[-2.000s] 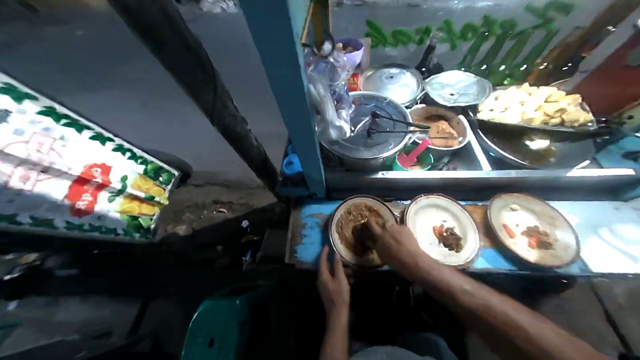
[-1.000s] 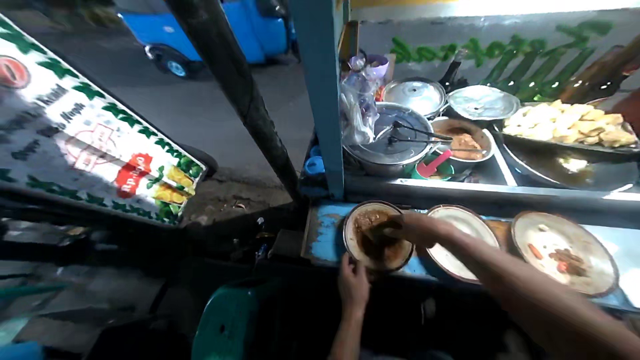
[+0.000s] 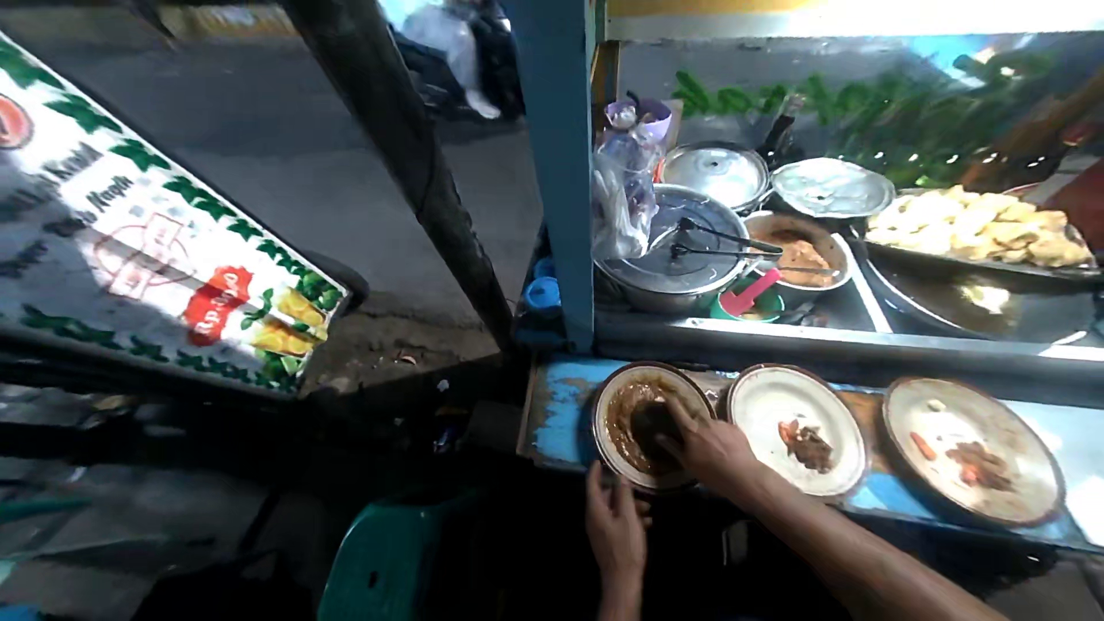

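Observation:
On a worn blue wooden ledge [image 3: 561, 414] stand three round dishes in a row. The left dish [image 3: 605, 431] holds a brown sauce or paste, and my right hand [image 3: 711, 444] reaches over its right side with the fingers around a dark object [image 3: 654, 424], seemingly a pestle. My left hand [image 3: 617, 517] is at the near rim of that dish, fingers apart; whether it touches the rim is hard to tell. The middle dish [image 3: 768, 397] and the right dish [image 3: 936, 418] each carry a small heap of brown paste with reddish pieces.
Behind the ledge, inside the stall, are a lidded pot [image 3: 673, 276] with tongs [image 3: 724, 241], a bowl of brown food [image 3: 798, 250], a green cup [image 3: 749, 309], fried pieces [image 3: 983, 224] and a pan of oil [image 3: 975, 302]. A green plastic stool [image 3: 371, 561] and a slanting post [image 3: 423, 181] are at left.
The sauce in the left dish looks more spread and wetter than two seconds ago. My right hand stays over that dish. In the street, the blue vehicle has gone from view and a motorbike shows.

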